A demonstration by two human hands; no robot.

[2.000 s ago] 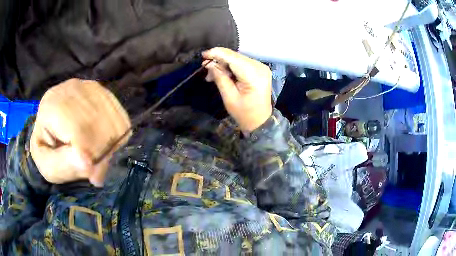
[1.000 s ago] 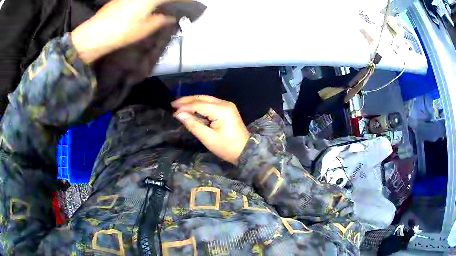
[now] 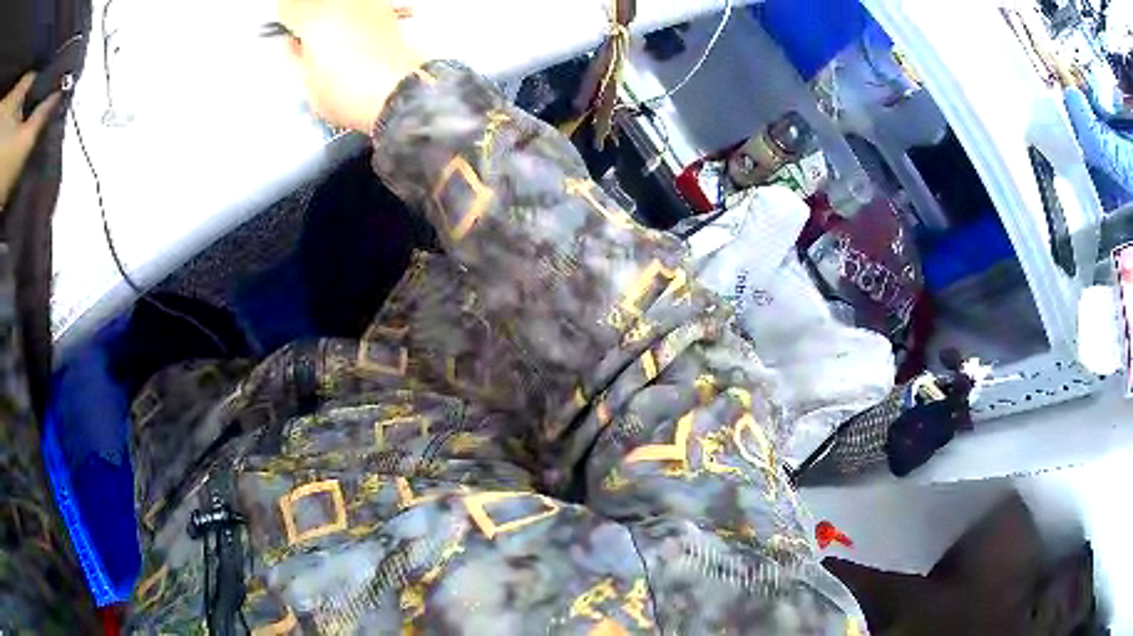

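Note:
The dark brown jacket [image 3: 44,186] runs down the left edge, with a small pale eyelet at its corner. My left hand [image 3: 15,134], cut off by the left edge, grips the jacket near that corner. A thin dark drawcord [image 3: 102,214] hangs from the corner over the white table edge towards my lap. My right hand [image 3: 345,56] is over the white table at the top. A small dark, thin thing shows by its fingers. The fingers are blurred and partly cut off by the top edge, so their hold is unclear.
The white table [image 3: 199,137] crosses the top left. A cord with a brown strip [image 3: 611,68] hangs at its edge. White [image 3: 795,311] and dark red [image 3: 870,261] bags lie right. A blue container [image 3: 77,497] stands left. Another person's blue sleeve [image 3: 1100,137] shows top right.
My right hand has moved from above my lap up onto the table. My left hand and the jacket now sit at the left edge. The view has swung right, and the cord hangs loose.

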